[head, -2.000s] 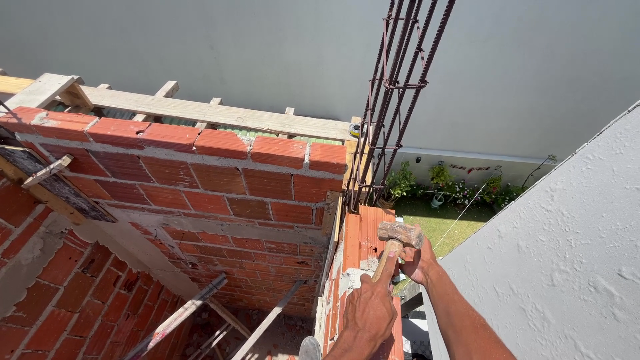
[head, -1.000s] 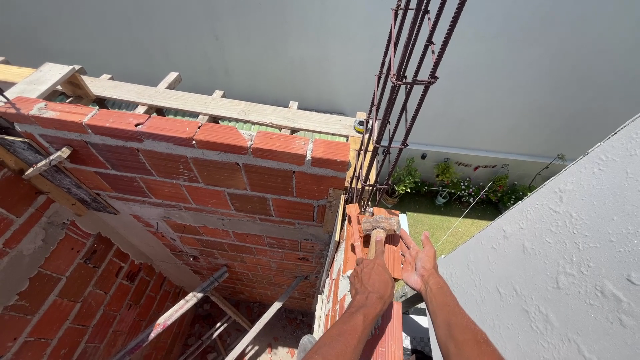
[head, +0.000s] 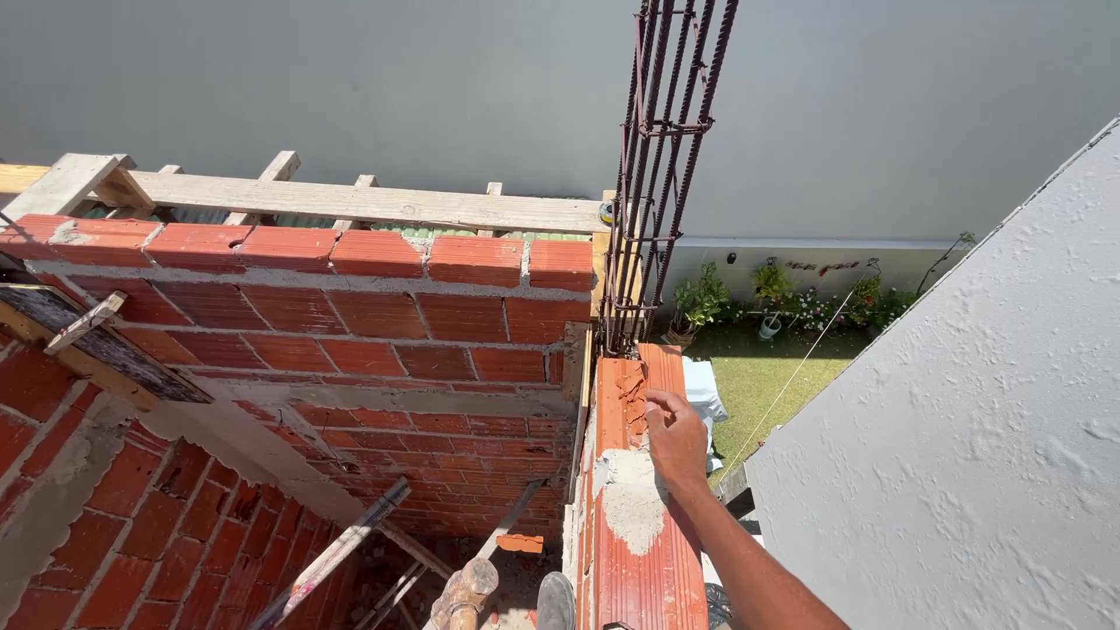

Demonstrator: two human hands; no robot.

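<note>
My right hand (head: 679,439) reaches in from the lower right, fingers bent beside the chipped clay (head: 632,398) at the far end of a narrow hollow-brick wall (head: 652,573). Nothing shows plainly in its fingers; whether they touch the clay is unclear. Grey mortar (head: 634,507) is spread on the bricks nearer me. A worn club hammer (head: 468,586) shows at the bottom edge, left of the wall, its handle running out of view. My left hand is not visible. An orange brick fragment (head: 521,543) shows left of the wall, above the lower floor.
A bundle of tied rebar (head: 661,166) rises at the wall's end. A brick wall (head: 341,249) with timber (head: 385,201) behind it runs left. Props (head: 341,556) slant up from the deep space below. Rough plaster (head: 954,402) borders the right; a grassy yard (head: 801,376) lies below.
The hammer, gripped by my left hand over the wall's end before, is now at the bottom, left of the wall. My left hand has left view. My right hand has moved nearer the chipped clay.
</note>
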